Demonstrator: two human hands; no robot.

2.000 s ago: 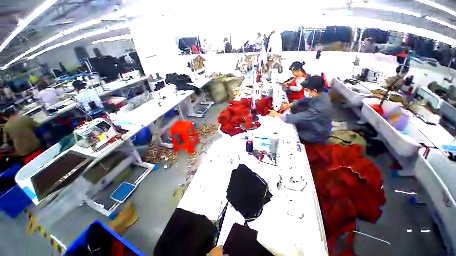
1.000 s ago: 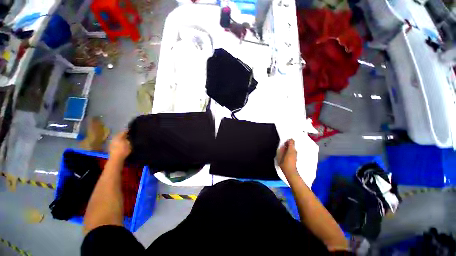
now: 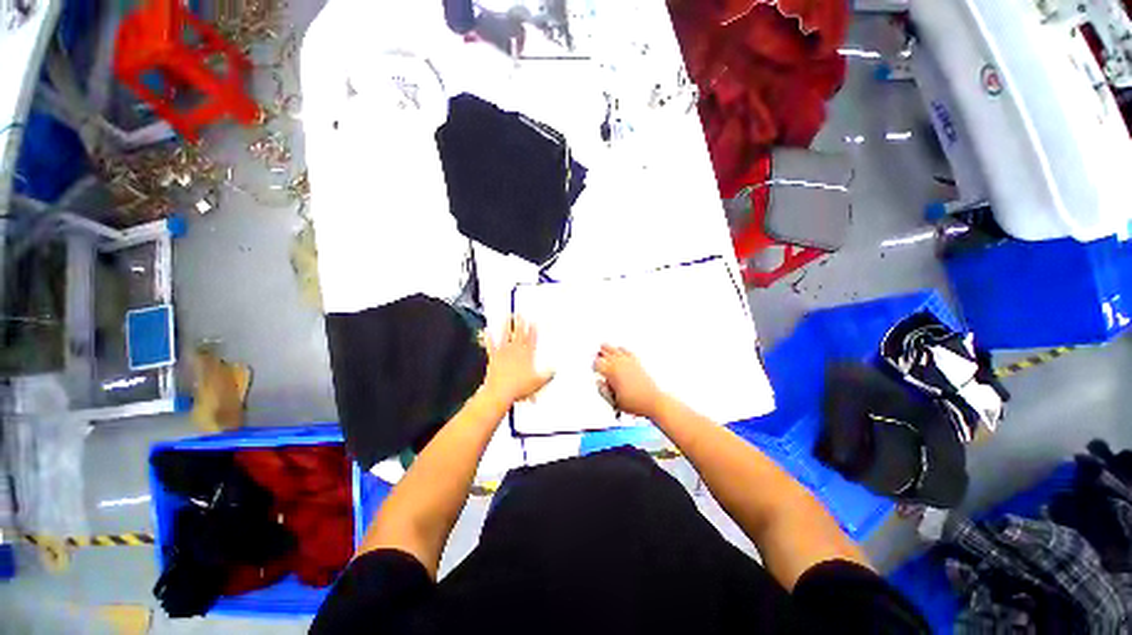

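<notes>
A large white template (image 3: 683, 329) lies on the white table in front of me, with thin black fabric edges showing around it. My left hand (image 3: 515, 362) rests flat on its left part, fingers spread. My right hand (image 3: 624, 380) is on its middle, fingers curled around a thin dark stick, perhaps a pen, partly hidden by the fingers. A stack of black panels (image 3: 404, 372) lies at the table's left edge, left of my left hand. A bundle of black cut pieces (image 3: 507, 176) with a pale edge line lies farther up the table.
Blue crates stand on the floor: the left crate (image 3: 255, 607) holds black and red cloth, the right crate (image 3: 795, 461) black and white pieces. Red garments (image 3: 770, 75), a grey-seated stool (image 3: 809, 199) and plaid garments (image 3: 1055, 558) lie right. A red stool (image 3: 186, 68) stands upper left.
The two black panels are no longer held up. The white template now lies in front of me over black fabric, with both hands on it. The camera view has shifted.
</notes>
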